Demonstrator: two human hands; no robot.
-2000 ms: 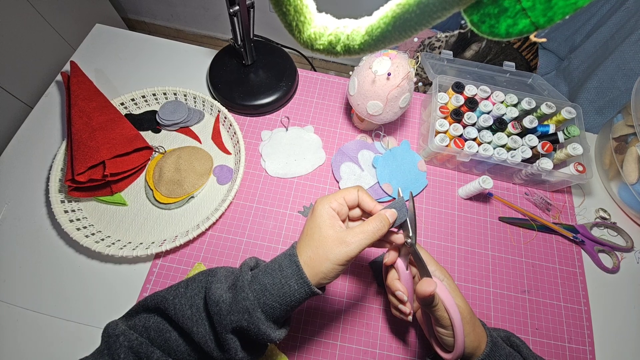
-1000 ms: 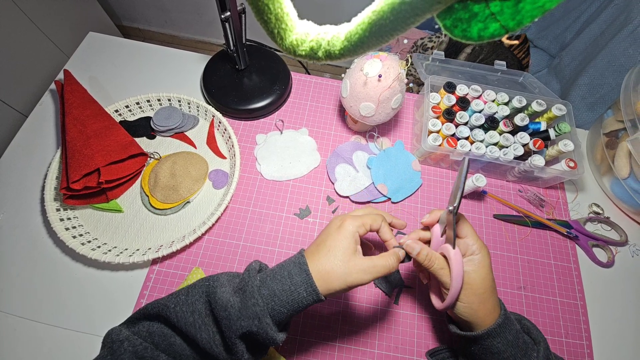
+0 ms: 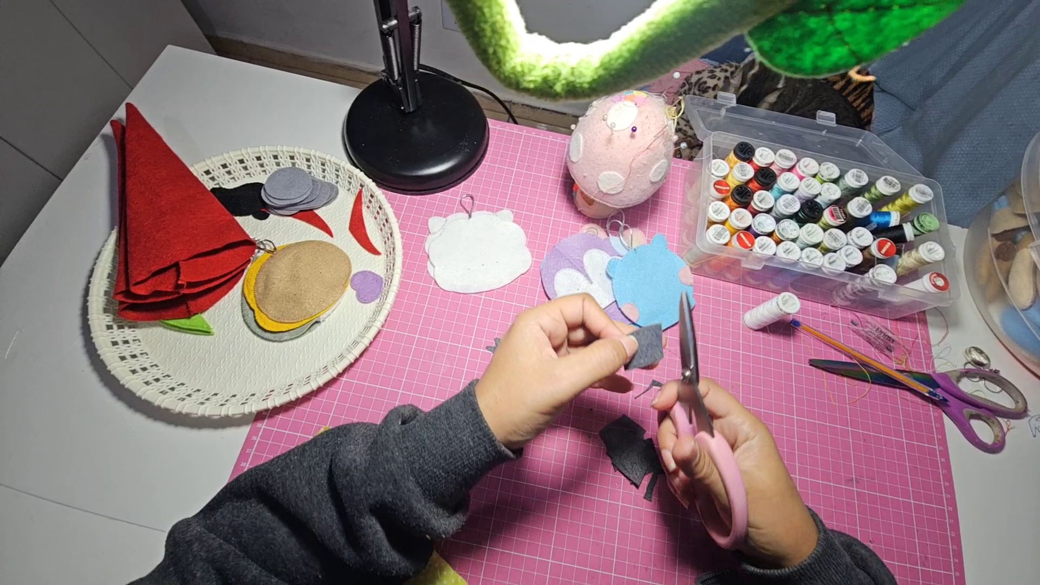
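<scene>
Between thumb and fingers, my left hand [image 3: 561, 361] pinches a small dark grey felt piece [image 3: 647, 347]. My right hand [image 3: 731, 463] has hold of pink-handled scissors [image 3: 689, 357], blades pointing up and looking closed, just right of that piece. Below the hands, dark felt scraps [image 3: 630, 451] lie on the pink cutting mat [image 3: 536, 520]. Beyond the fingers are a blue felt shape [image 3: 654, 280], a purple felt shape with white parts [image 3: 573, 256] and a white felt shape [image 3: 478, 253] with a loop on top.
A white woven tray [image 3: 203, 382] holds folded red felt [image 3: 166, 236] and cut shapes. At the back stand a black lamp base [image 3: 416, 134], a pink mushroom-shaped pincushion [image 3: 621, 158] and a plastic box of thread spools [image 3: 821, 284]. Purple-handled scissors [image 3: 967, 398] lie right, near a white spool [image 3: 770, 310].
The scissors were cutting at grey felt at first, then stood raised while both hands' fingers met. Now the hands are apart, with the left holding a small grey piece up beside the blades.
</scene>
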